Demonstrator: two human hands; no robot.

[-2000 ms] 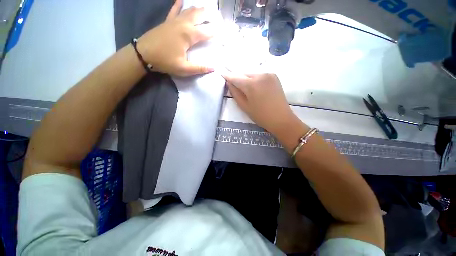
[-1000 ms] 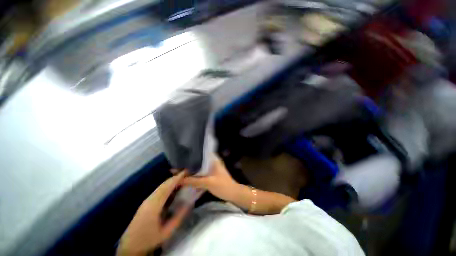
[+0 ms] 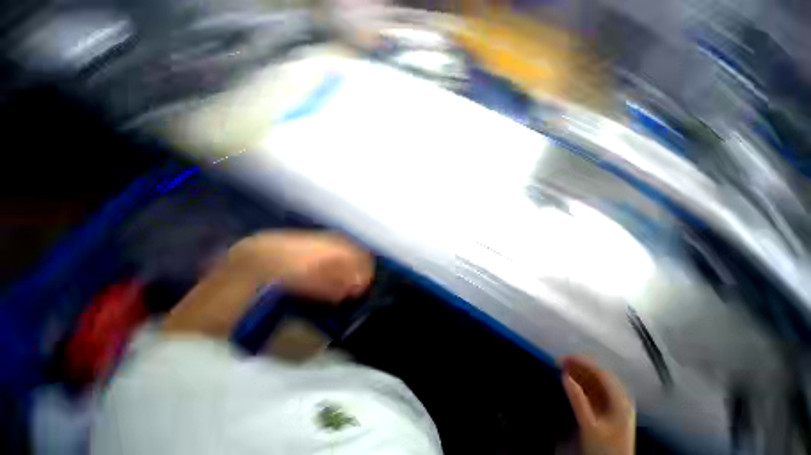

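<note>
The whole view is blurred. My left hand point(image 3: 333, 267) is left of centre, in front of the table edge, with its fingers curled; whether it holds anything is hidden by the blur. My right hand point(image 3: 603, 404) is at the lower right, at the table's blue front edge, its thumb and fingers slightly apart with no cloth seen in them. The brightly lit white machine table point(image 3: 400, 191) runs diagonally across the view. A thin dark tool, likely the thread snips point(image 3: 651, 345), lies on it beyond my right hand. The fabric panel is not visible.
A bright red bundle point(image 3: 107, 324) is at the lower left, among blurred blue shapes. A small brown piece point(image 3: 296, 341) is below my left hand. A yellow-orange shape point(image 3: 525, 58) is behind the table.
The view has swung towards the left side of the station. My hands were together on the grey cloth and are now far apart. The cloth has gone out of sight.
</note>
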